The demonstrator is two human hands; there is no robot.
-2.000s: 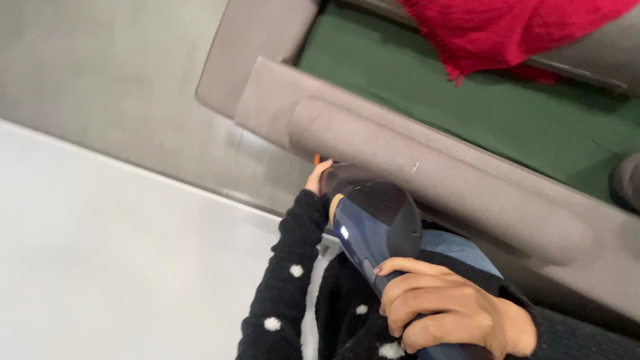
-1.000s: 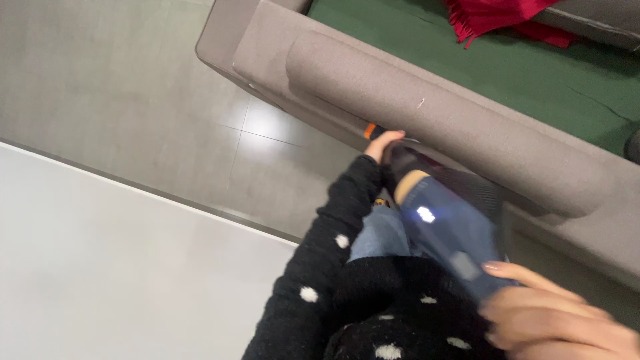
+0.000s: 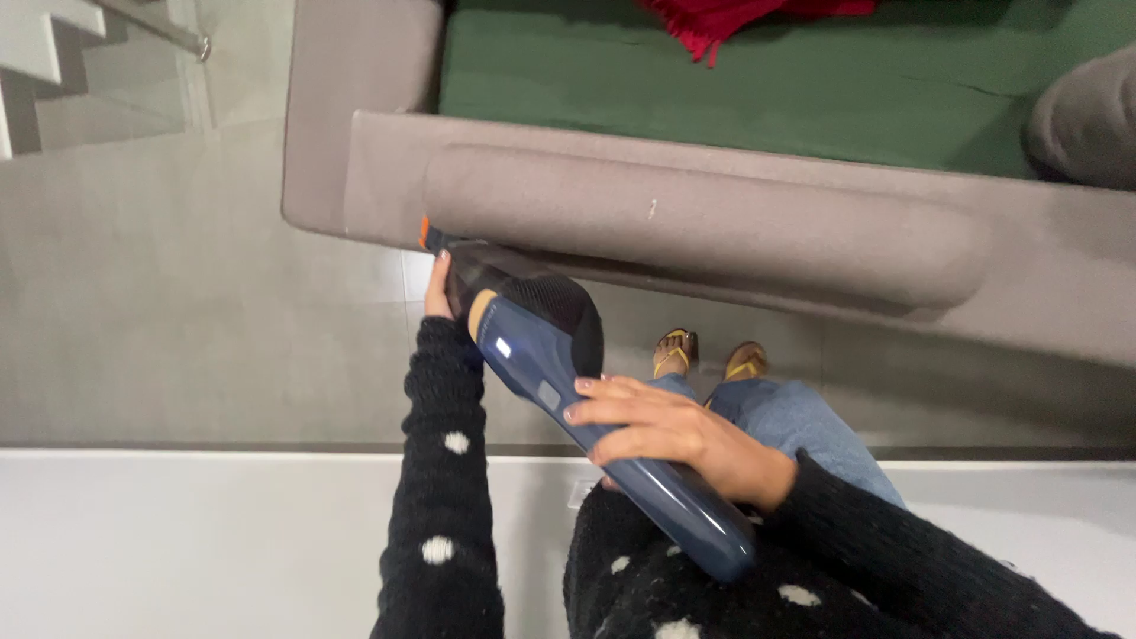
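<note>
A blue and black handheld vacuum cleaner point(image 3: 555, 355) slants across the middle of the head view, with a small light lit on its body. My right hand point(image 3: 688, 435) grips its blue handle. At the front end, my left hand point(image 3: 441, 288) holds the dark nozzle part from the left side; most of its fingers are hidden. An orange-tipped piece point(image 3: 425, 232) shows at the nozzle, close to the lower edge of a grey-brown upholstered sofa point(image 3: 390, 169). A small whitish mark point(image 3: 653, 209) lies on the sofa's padded roll.
A green sofa seat point(image 3: 728, 106) lies beyond the padded edge, with a red fringed cloth point(image 3: 710, 22) on it. Stairs point(image 3: 53, 71) and a metal rail stand at the upper left. My sandalled feet point(image 3: 672, 355) are on the grey tiled floor, between the sofa and a white surface point(image 3: 195, 541).
The view has shifted and turned, now showing the stairs and my feet. Both hands keep their hold on the vacuum, whose handle end has come fully into view.
</note>
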